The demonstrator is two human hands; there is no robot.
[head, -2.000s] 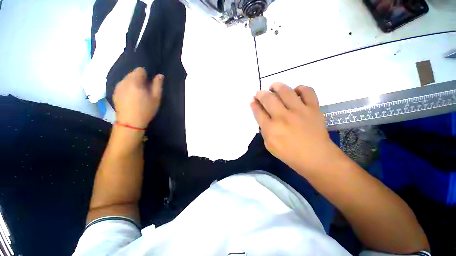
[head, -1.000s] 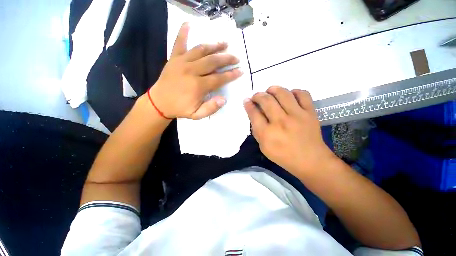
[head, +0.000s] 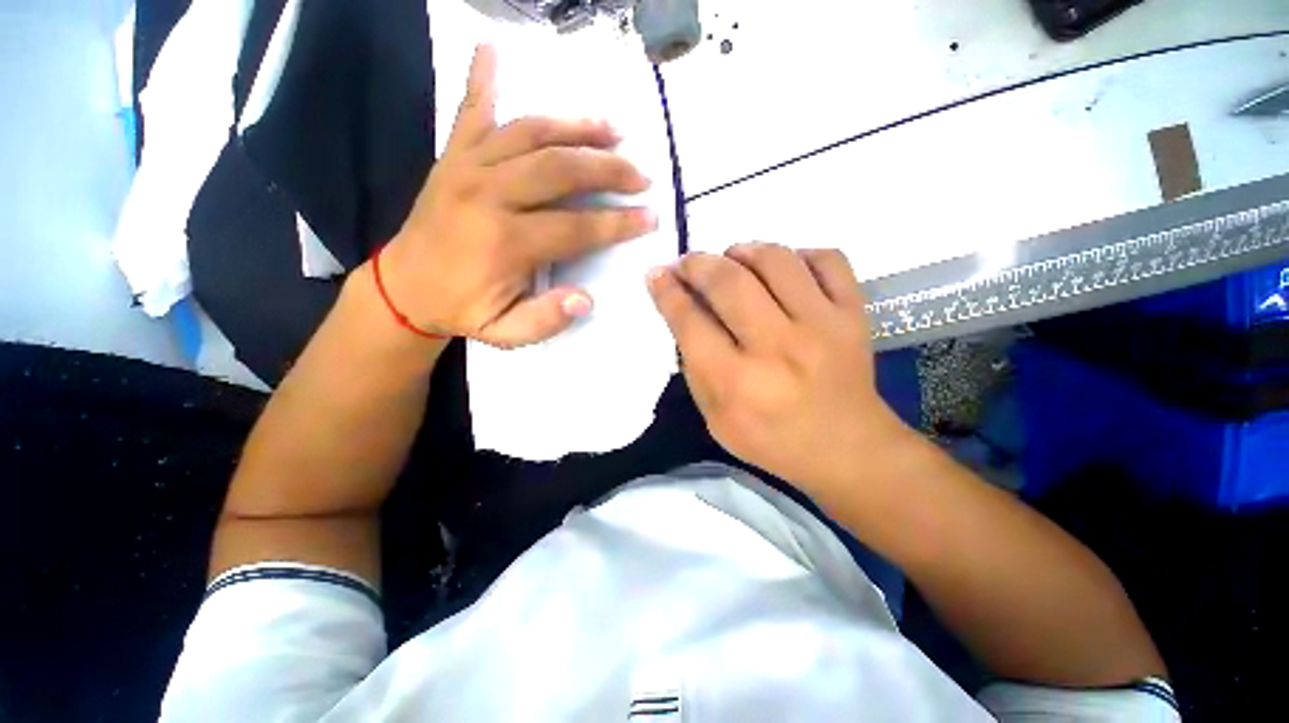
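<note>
A white pocketing piece (head: 566,403) with a curved lower end lies over a black garment panel (head: 339,127), below the sewing machine head (head: 566,12), which is cut off by the top edge. My left hand (head: 516,226) lies spread on the white cloth, palm down, fingers apart. My right hand (head: 770,346) pinches the seam edge (head: 679,212) at the cloth's right side, thumb and fingertips together. The needle area is not clearly visible.
Speckled black cloth (head: 113,509) lies at the left. A smartphone (head: 1077,14) is at the top right, a brown tape patch (head: 1173,161) below it. A ruler (head: 1074,254) runs along the table edge. A blue bin (head: 1131,424) stands below at right.
My left hand has moved from the black cloth at left onto the white piece and opened flat. My right hand stays at the right edge. The whole view has shifted, with table things appearing higher and further left.
</note>
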